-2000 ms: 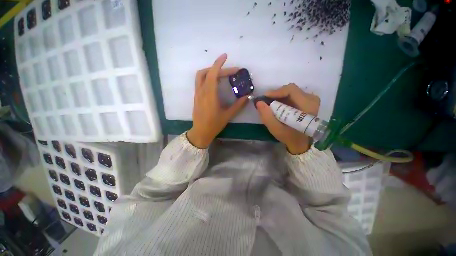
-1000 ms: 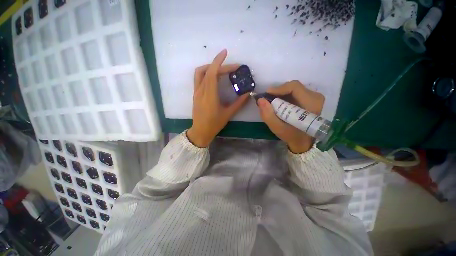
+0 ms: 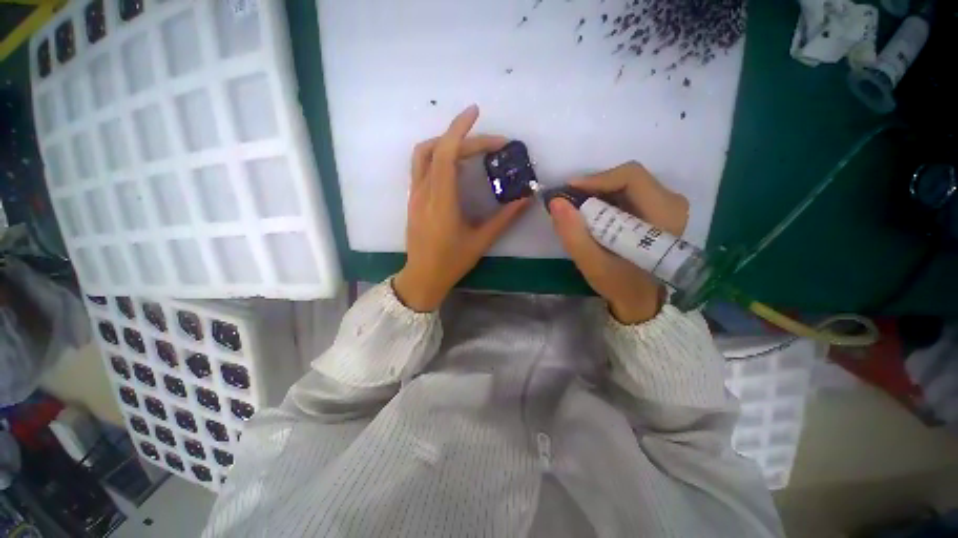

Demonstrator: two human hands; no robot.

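Observation:
My left hand holds a small black housing between thumb and fingers, above the white work sheet. The housing shows shiny white spots. My right hand holds the glue syringe like a pen, its tip at the housing's lower right edge. Whether the tip touches the housing cannot be told. The syringe has a white printed label and a green adapter at its rear.
Tiny black parts lie heaped at the sheet's upper right. A foam blister tray is at left, and a filled tray lower left. Tissue, a spare syringe barrel and a yellowish hose are at right.
The syringe and my right hand have moved slightly right. The tip has moved slightly up along the housing's right side. My left hand still holds the housing, almost unmoved.

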